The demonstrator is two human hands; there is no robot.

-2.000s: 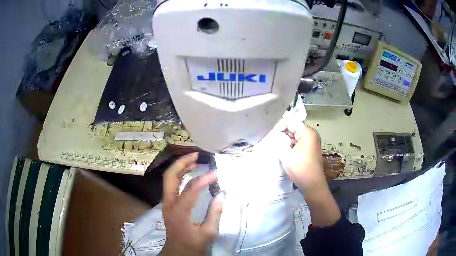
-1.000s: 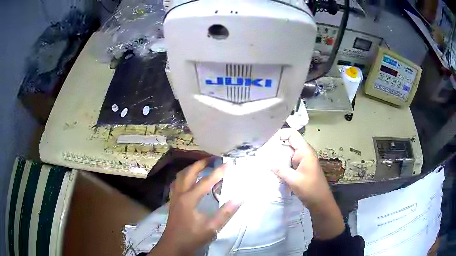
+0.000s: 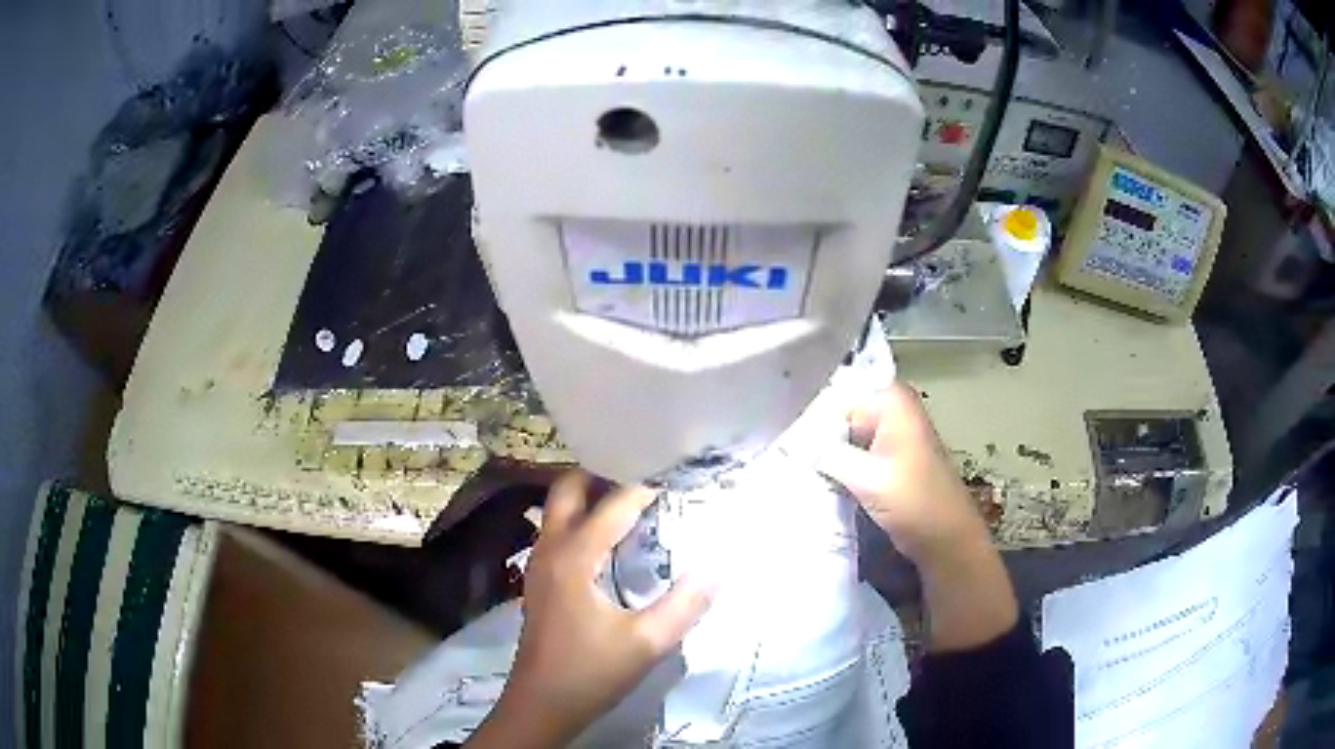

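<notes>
A white garment panel (image 3: 769, 585) lies over the machine arm below the off-white JUKI machine head (image 3: 688, 190), washed out by bright light near the needle area. My left hand (image 3: 593, 607) is at the panel's left edge, thumb on the cloth, fingers spread beside the rounded metal end of the machine arm (image 3: 640, 563). My right hand (image 3: 922, 483) pinches the cloth at its upper right. The head hides the needle.
A cream operation panel (image 3: 1142, 234), a white bottle with yellow top (image 3: 1021, 249) and a shallow tray (image 3: 952, 300) stand at back right. White oval pieces (image 3: 416, 347) lie on a dark mat (image 3: 395, 278) at left. A white panel stack (image 3: 1186, 644) lies at right.
My left hand has shifted slightly, and more of the arm's metal end shows beside it. My right hand still holds the cloth; its fingertips have moved a little. The cloth at the bottom has shifted right.
</notes>
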